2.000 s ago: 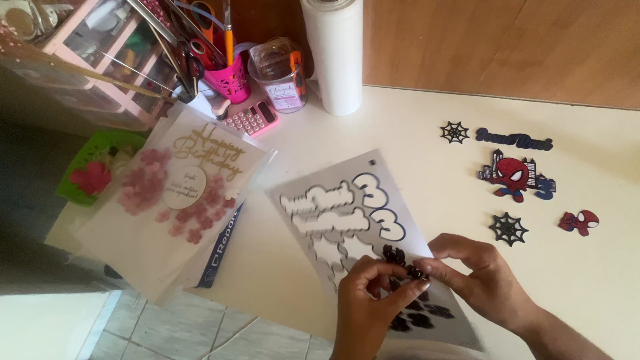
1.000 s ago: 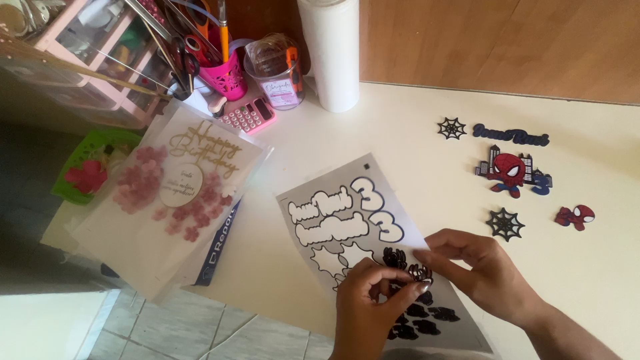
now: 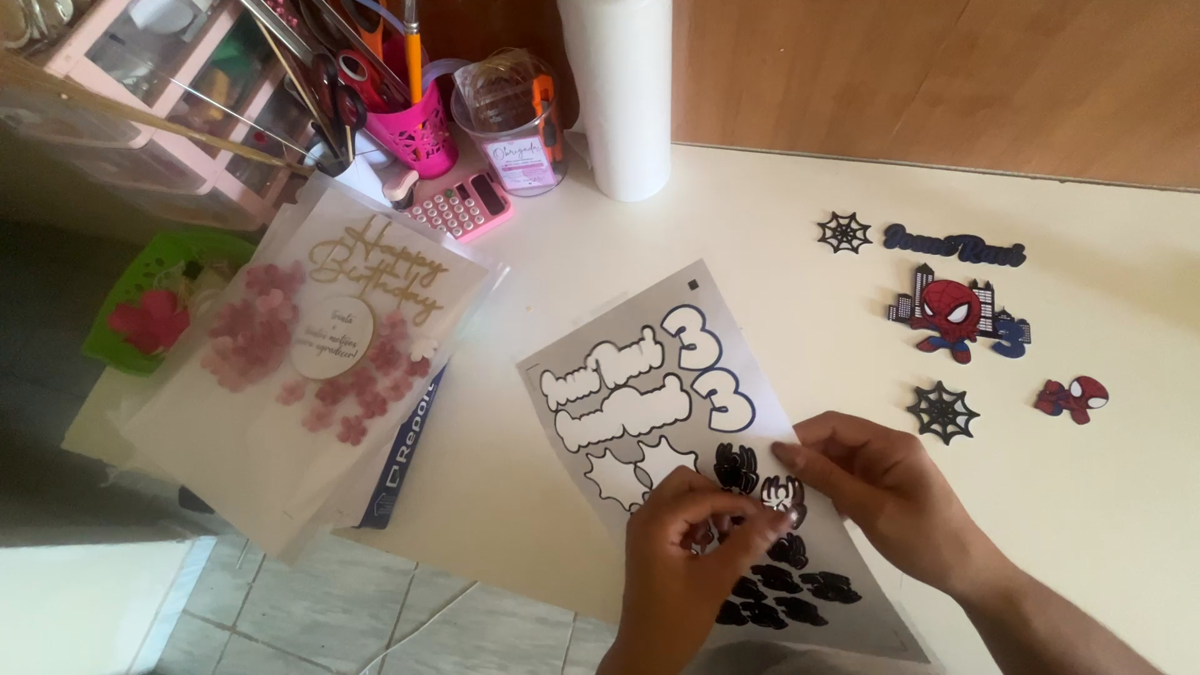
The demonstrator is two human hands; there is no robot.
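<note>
A grey printed sheet (image 3: 619,356) with white cut-out areas, blue-edged numeral threes and several black spider shapes lies tilted on the table. My left hand (image 3: 698,553) is over its lower half, thumb and index finger pinching at a small black-and-white spider piece (image 3: 780,492). At the sheet's right edge, my right hand (image 3: 867,469) holds that edge with thumb and bent fingers. Farther right lie a Spider-Man cutout with buildings (image 3: 952,314), a smaller Spider-Man figure (image 3: 1072,399), a blue lettering cutout (image 3: 954,246) and black webs (image 3: 943,412) (image 3: 844,232).
At the left, a clear bag of pink flower pieces (image 3: 248,328) overlaps a green basket (image 3: 122,347). Behind stand a pink calculator (image 3: 462,208), a pink tool cup (image 3: 417,141), a clear cup (image 3: 520,164), a white roll (image 3: 623,112) and a drawer unit (image 3: 187,94).
The small spider piece between my hands now shows white parts, where it looked dark before. My hands have stayed over the same part of the sheet.
</note>
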